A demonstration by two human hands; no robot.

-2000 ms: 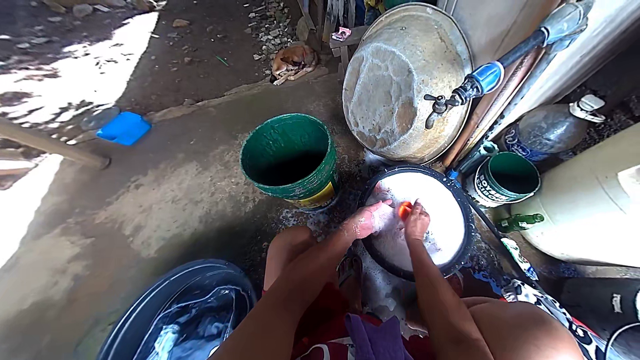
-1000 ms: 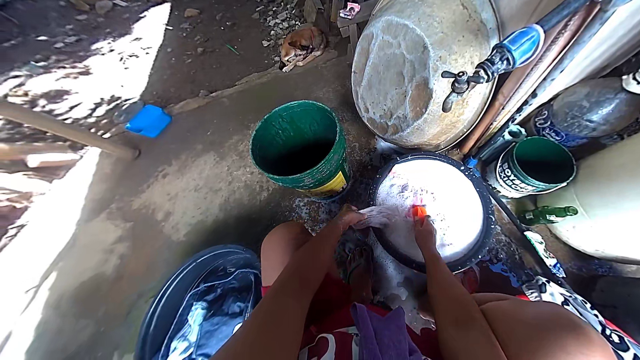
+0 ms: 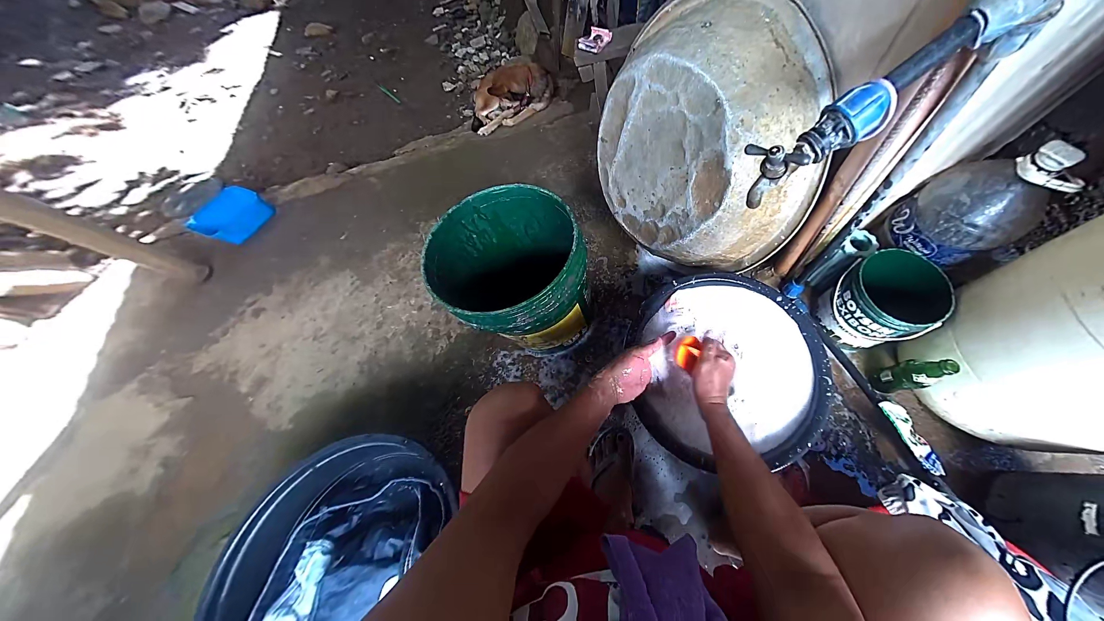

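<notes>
A round black basin (image 3: 811,414) full of white suds (image 3: 768,345) stands on the wet ground in front of me. My right hand (image 3: 714,373) is over the suds, closed around an orange object (image 3: 687,353), perhaps a brush or a piece of soap. My left hand (image 3: 634,373) is at the basin's left side, beside the orange object, with pale wet cloth (image 3: 662,360) at its fingers; the cloth is hard to tell from the foam. Both hands are partly sudsy.
A green bucket (image 3: 552,323) stands left of the basin; a dark tub (image 3: 250,535) with wet clothes is at lower left. A large metal basin (image 3: 664,147) leans behind, near a tap (image 3: 774,164). A smaller bucket (image 3: 849,306) and green bottle (image 3: 914,374) are at right. A dog (image 3: 512,93) lies beyond.
A second ago whitish cloth stretched between my left hand and the orange object; now my hands are closer together and the left hand is nearer the suds.
</notes>
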